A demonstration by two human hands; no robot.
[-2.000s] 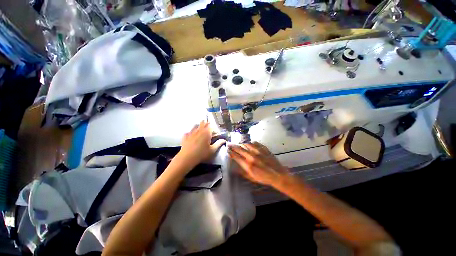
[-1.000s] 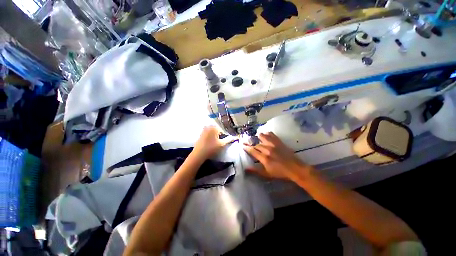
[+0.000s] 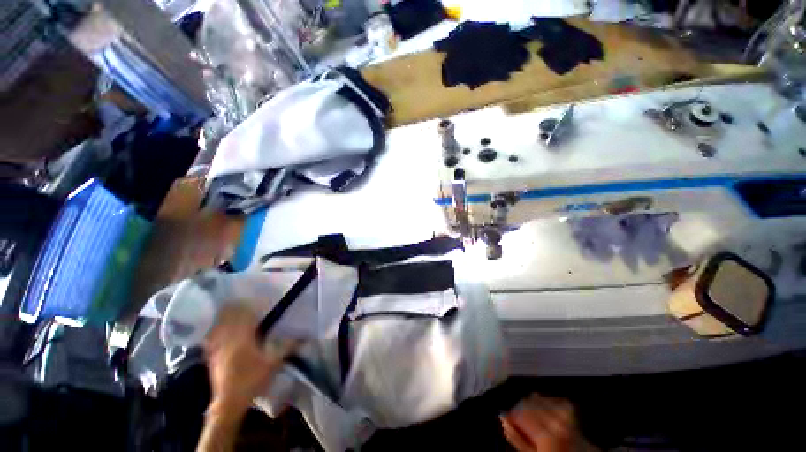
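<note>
A light grey garment (image 3: 398,357) with black strips lies on the table's front edge and hangs over it, its upper edge reaching the presser foot (image 3: 492,243). My left hand (image 3: 240,353) is blurred, on the garment's left part, fingers spread; whether it grips cloth is unclear. My right hand (image 3: 541,422) is low, below the table edge, right of the garment, against dark cloth. Its fingers are curled and partly cut off by the bottom edge; what it holds cannot be seen. The sewing machine head (image 3: 610,168) has a blue stripe.
A second grey and black garment (image 3: 292,137) is heaped left of the needle. Black cut pieces (image 3: 484,55) lie on the brown board behind. A beige box-like item (image 3: 733,296) stands front right. A grey scrap (image 3: 623,237) hangs on the machine. A blue basket (image 3: 79,252) is at left.
Both hands have left the needle area. My left hand has moved left over the garment; my right hand has dropped below the table edge. The view has shifted left.
</note>
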